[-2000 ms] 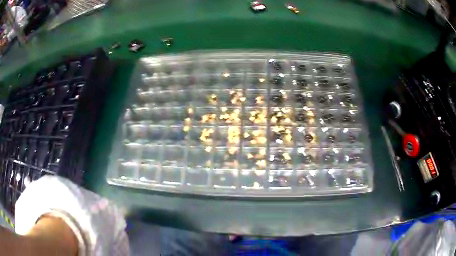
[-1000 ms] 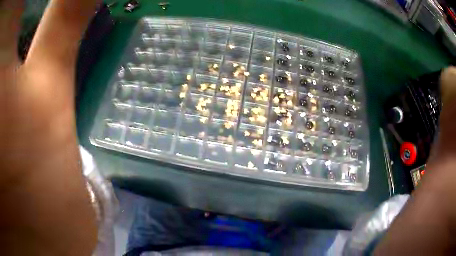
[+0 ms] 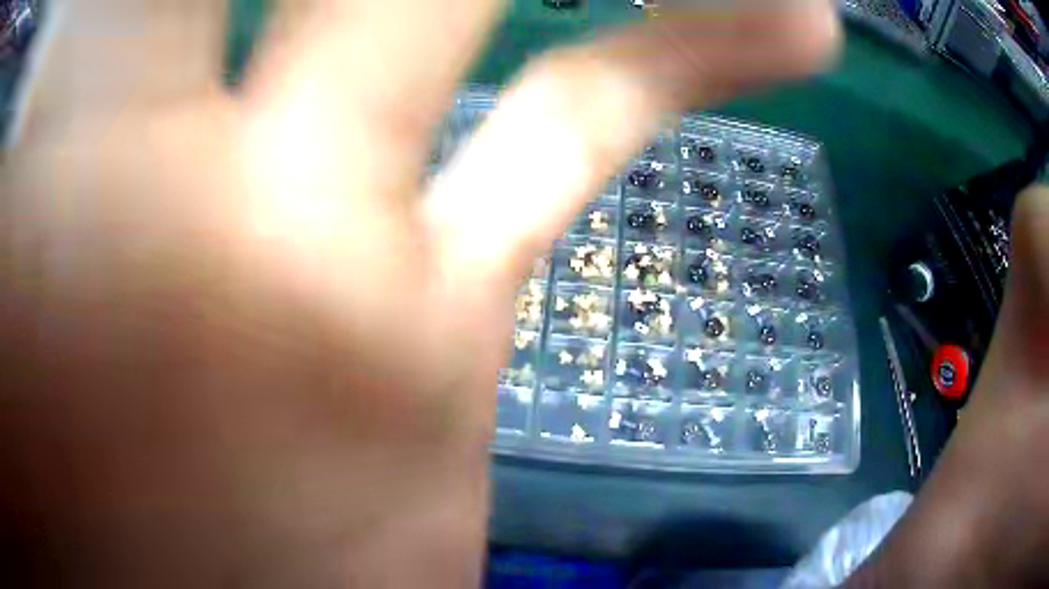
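My left hand (image 3: pixel 334 265) is very close to the camera, large and blurred, and covers the left half of the view. Its thumb or a finger reaches toward the upper middle; I cannot tell whether it holds anything. My right hand (image 3: pixel 1012 380) is partly in view at the right edge, blurred and cut off, its fingertips out of sight. Between them the clear component tray (image 3: pixel 679 463) lies on the green mat. Its right pockets hold small glossy black components (image 3: pixel 714 327), and the middle pockets hold cream-yellow bits (image 3: pixel 591 262). The tray's left part is hidden behind my left hand.
Silver tweezers (image 3: pixel 903 397) lie right of the tray. Beyond them is the black press fixture with a silver-rimmed button (image 3: pixel 920 281) and a red emergency stop (image 3: pixel 950 372). Grey equipment (image 3: pixel 978 46) stands at the upper right. Small loose parts (image 3: pixel 560 4) lie at the top edge.
My left hand has moved right and closer to the camera, now hiding the tray's left half. The right hand stays at the right edge. The black trays at left are no longer visible.
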